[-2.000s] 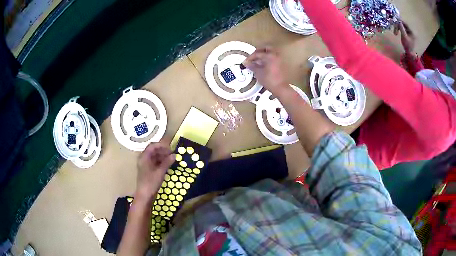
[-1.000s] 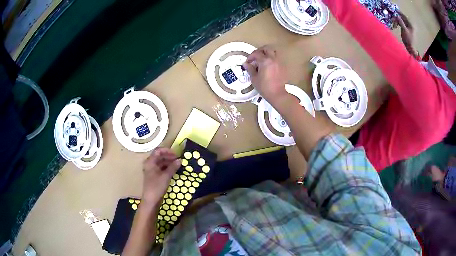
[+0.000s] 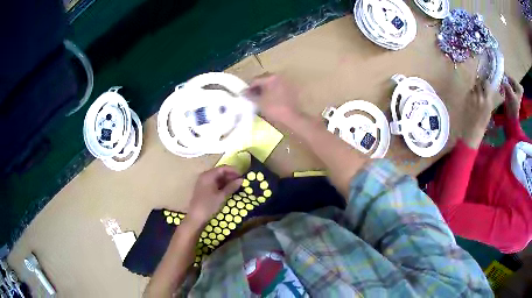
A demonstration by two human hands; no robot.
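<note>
My right hand [image 3: 269, 100] grips the right rim of a white round plate [image 3: 219, 135], which is blurred and overlaps another white plate [image 3: 170, 125] on the bench. The held plate has a dark square and a small dark dot near its middle. My left hand [image 3: 217, 189] holds the upper edge of a black pad sheet [image 3: 271, 169] with many yellow dots; whether a loose pad is between the fingers cannot be told. Yellow backing paper [image 3: 269, 139] lies behind the sheet.
Overlapping white plates [image 3: 108, 129] lie at the left, others [image 3: 424, 119] at the right, with a single plate [image 3: 357, 125] nearer. A glittering pile of small parts [image 3: 462, 36] is at the upper right. A neighbour in red [image 3: 481, 192] handles a plate there. A dark green conveyor [image 3: 175, 35] runs behind.
My right hand has moved left with the plate it was working at, now over the neighbouring left plate. The view has shifted. The neighbour's arms have drawn back and now hold a plate.
</note>
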